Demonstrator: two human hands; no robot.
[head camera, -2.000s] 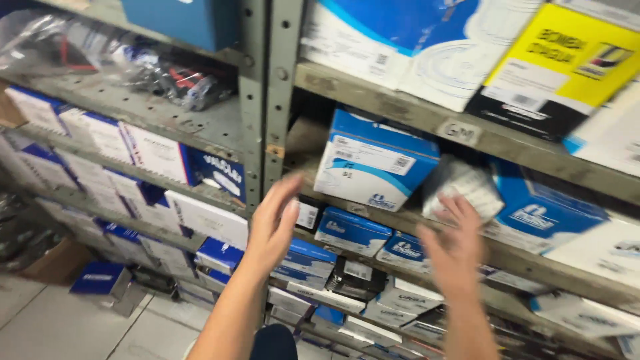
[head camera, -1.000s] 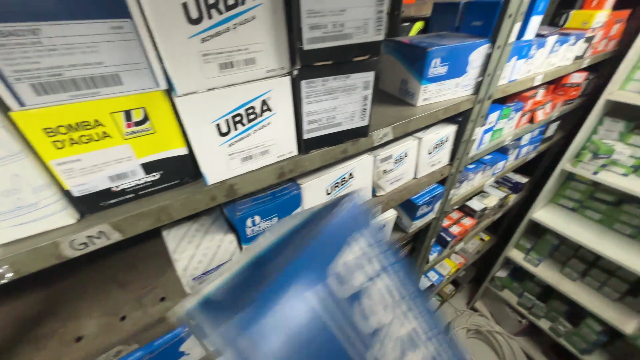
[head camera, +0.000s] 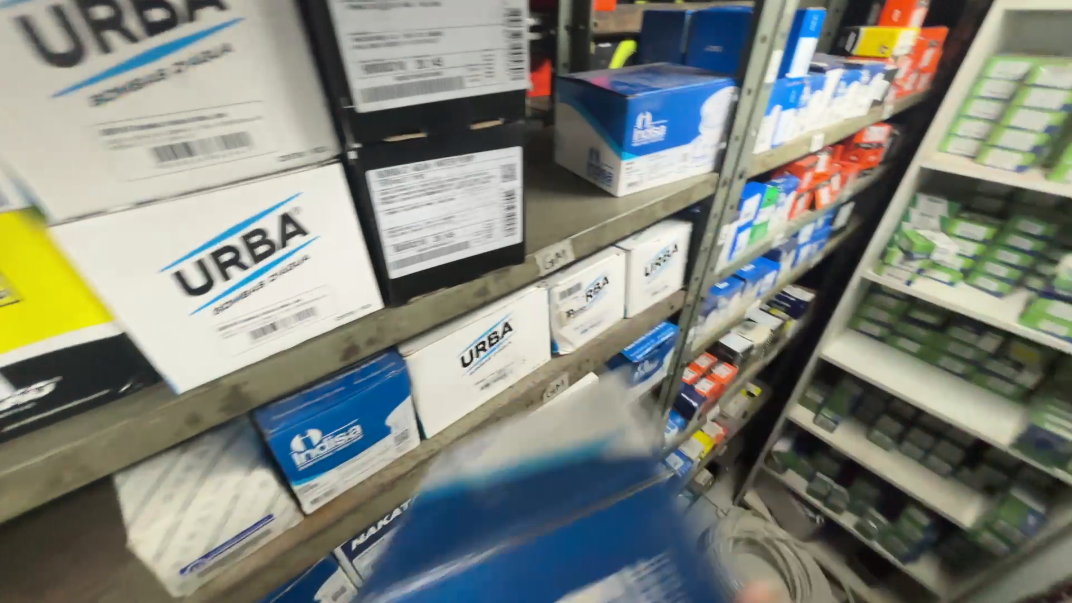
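A blue and white cardboard box (head camera: 536, 536), blurred by motion, is in front of the shelves at the bottom middle. A small blurred part of my right hand (head camera: 758, 593) shows against the box's lower right side; the rest of that hand is hidden or out of frame. My left hand is not visible. Behind the box, the lower shelf holds a blue Indisa box (head camera: 335, 431), a white Urba box (head camera: 481, 360) and a worn white box with grey print (head camera: 205, 507).
The grey metal shelf (head camera: 469, 301) bears more Urba boxes (head camera: 243, 276), black boxes (head camera: 448, 213) and another Indisa box (head camera: 645, 126). A metal upright (head camera: 729, 193) stands beyond. White shelving (head camera: 930, 394) with small green boxes is at right; coiled pale tubing (head camera: 754, 553) lies below.
Two seconds ago both hands were raised before the shelves with nothing in them; now a blue box is lifted before me. The view has swung right along the shelving.
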